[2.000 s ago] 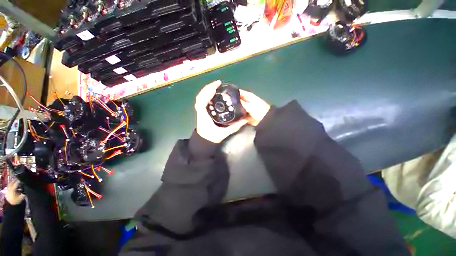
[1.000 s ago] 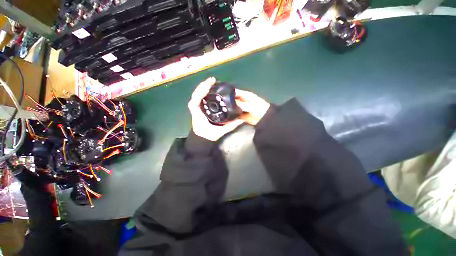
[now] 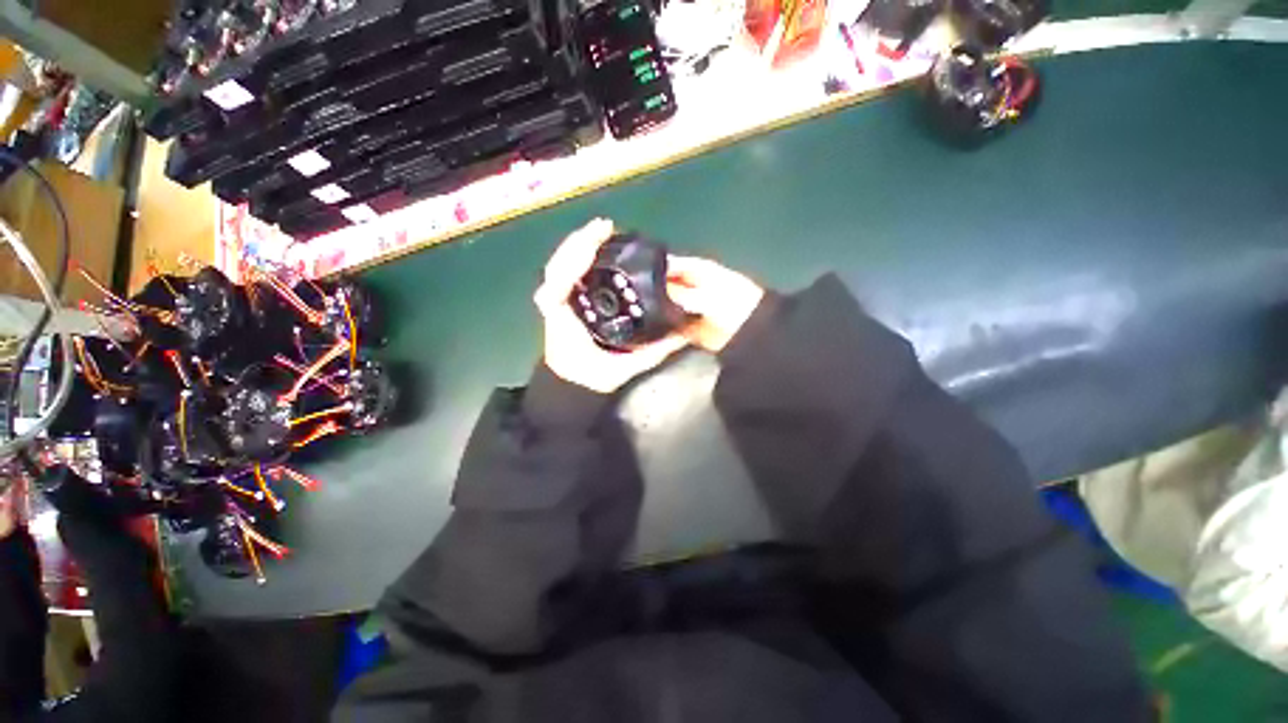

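Note:
A round black camera housing (image 3: 622,293) is held above the green mat in the middle of the view. Its dark face, with several pale dots around a central lens, is turned up and to the left. My left hand (image 3: 571,319) wraps its left and lower side. My right hand (image 3: 718,300) grips its right side. The back of the housing and some of my fingertips are hidden.
A heap of wired housings (image 3: 254,410) lies at the left. Stacked black trays (image 3: 410,120) and a black device with green markings (image 3: 629,71) are on the shelf. A wired unit (image 3: 975,96) sits at the far right edge. Other people's sleeves (image 3: 106,593) show at the left.
Since two seconds ago, both hands have shifted slightly left with the housing, and its face has tilted further left. At the lower left, another person's arm has moved.

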